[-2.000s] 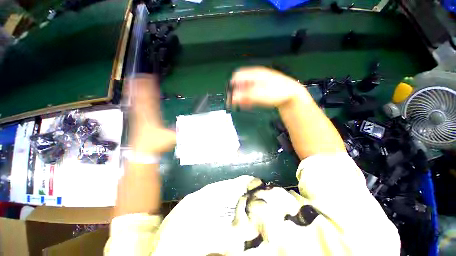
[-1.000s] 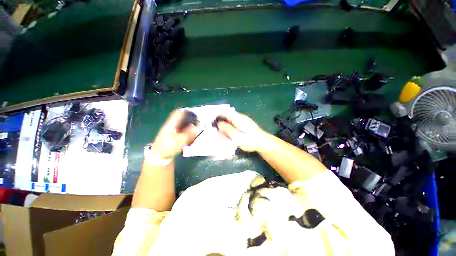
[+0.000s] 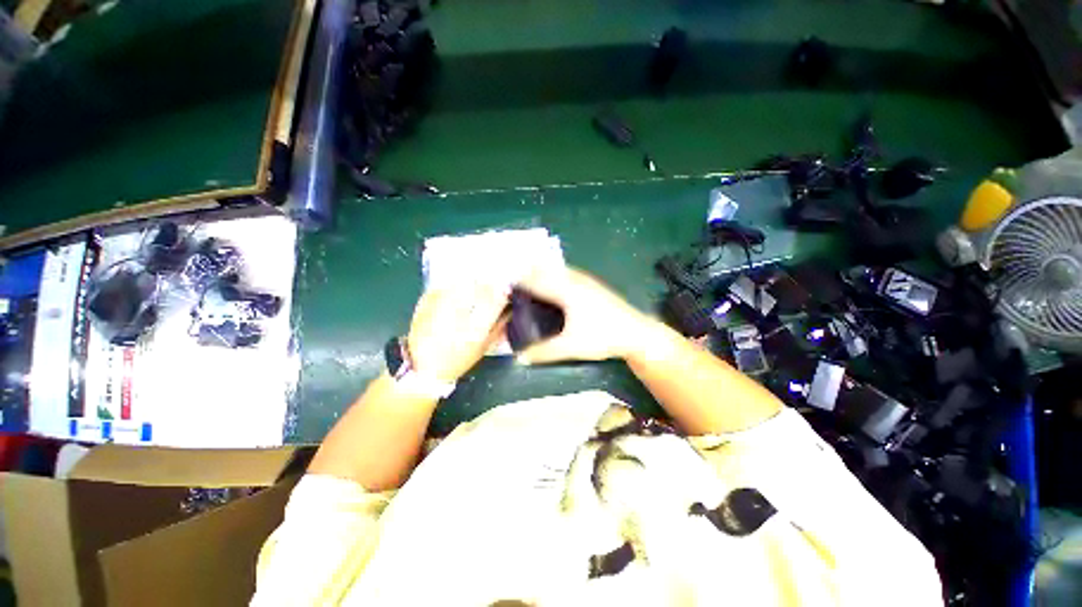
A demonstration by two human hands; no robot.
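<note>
A black power adapter (image 3: 535,320) is held between both hands, over the lower part of the whitish stack of poly bags (image 3: 492,251). My right hand (image 3: 581,318) grips it from the right, with fingers curled around it. My left hand (image 3: 460,326) touches its left side; the fingertips are blurred, and a dark wristband shows on that wrist. The adapter's cord cannot be made out. Black adapters under shiny clear film (image 3: 214,296) lie on the white printed sheet (image 3: 237,409) at the left.
A tangled adapter pile (image 3: 937,356) lies at right, above a blue bin edge (image 3: 1030,498). A desk fan (image 3: 1050,273) and a yellow object (image 3: 985,204) stand beyond. An open carton (image 3: 178,468) is lower left. Loose adapters (image 3: 615,128) lie on the green belt. A clear strip (image 3: 318,131) stands beside the framed board.
My hands were apart with dark items a second ago; they have come together on the adapter. The left hand moved right from its earlier place beside the bag stack.
</note>
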